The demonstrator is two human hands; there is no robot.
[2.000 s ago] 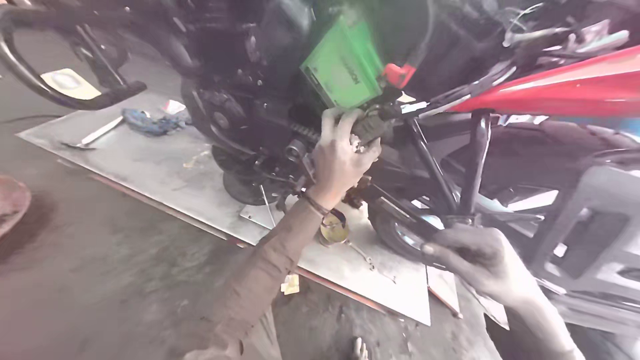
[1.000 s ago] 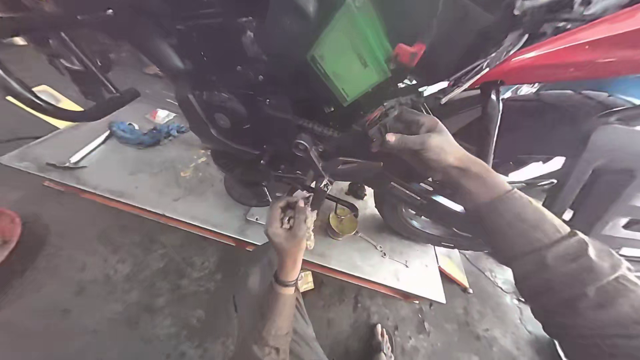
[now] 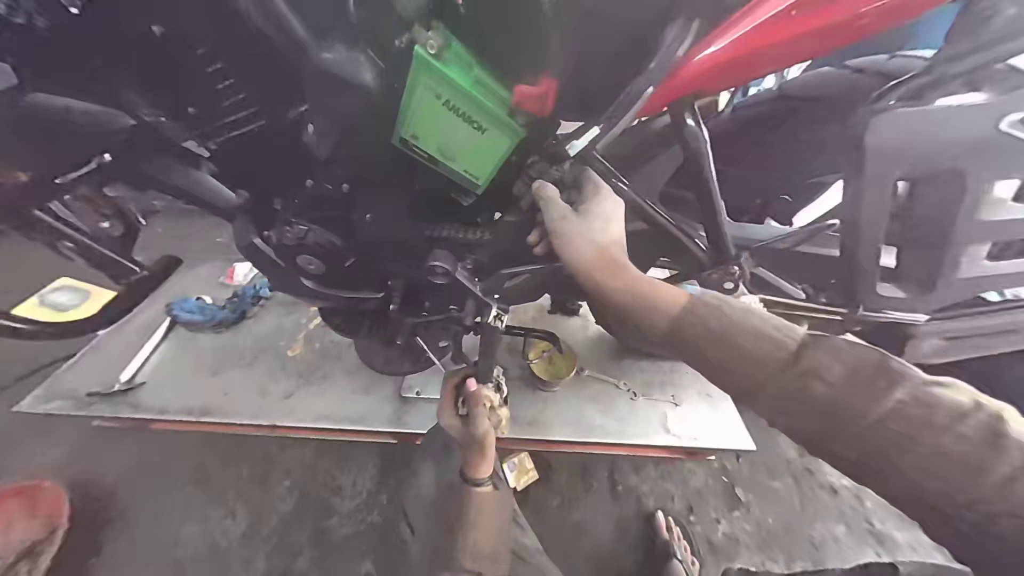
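Note:
A motorcycle with a green Amaron battery (image 3: pixel 460 124) in its side fills the upper view. Against the frame just right of and below the battery is my right hand (image 3: pixel 588 216), its fingers around a dark part that I cannot make out. Low in the middle, my left hand (image 3: pixel 470 408) holds a crumpled, pale rag (image 3: pixel 496 406) beside the rubber of a foot peg (image 3: pixel 490 348). A round tin of yellowish content (image 3: pixel 552 364) stands to the right of that hand, under a black pedal lever (image 3: pixel 532 332).
The motorcycle stands over a metal platform (image 3: pixel 264 392). On it lie a hammer (image 3: pixel 144 352), a blue cloth (image 3: pixel 220 308) and small wrenches (image 3: pixel 632 390). A small yellowish box (image 3: pixel 520 470) is on the floor. A grey plastic chair (image 3: pixel 920 184) stands at the right, a red object (image 3: pixel 32 512) lower left.
My left hand has gone from the frame near the battery down to the foot peg. My right hand has moved up from the lower right to beside the battery.

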